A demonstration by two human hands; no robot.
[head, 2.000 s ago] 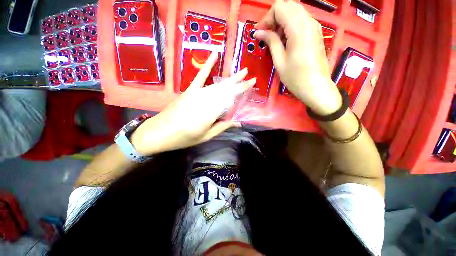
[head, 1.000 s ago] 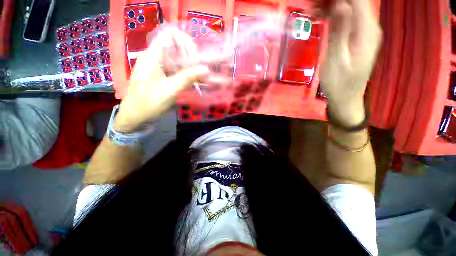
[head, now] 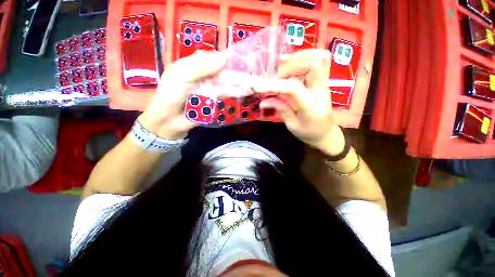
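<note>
A clear crinkled plastic film is held up over the near edge of the foam tray. A row of camera lens covers shows below it, between my hands. My left hand grips the left end of the film and lens covers. My right hand has its fingers on the right end. Back covers lie in tray pockets. The left one and another have dark lenses. Two at the right show pale camera areas.
A lens blister tray lies left of the foam tray. A smartphone lies farther left. Stacked foam trays stand at the right, with back covers bearing yellow stickers. A person's grey sleeve is at the left edge.
My right hand was at a back cover, swung right, and is now on the film with lens covers. My left hand has lifted the film and lens covers, which now lie nearly level.
</note>
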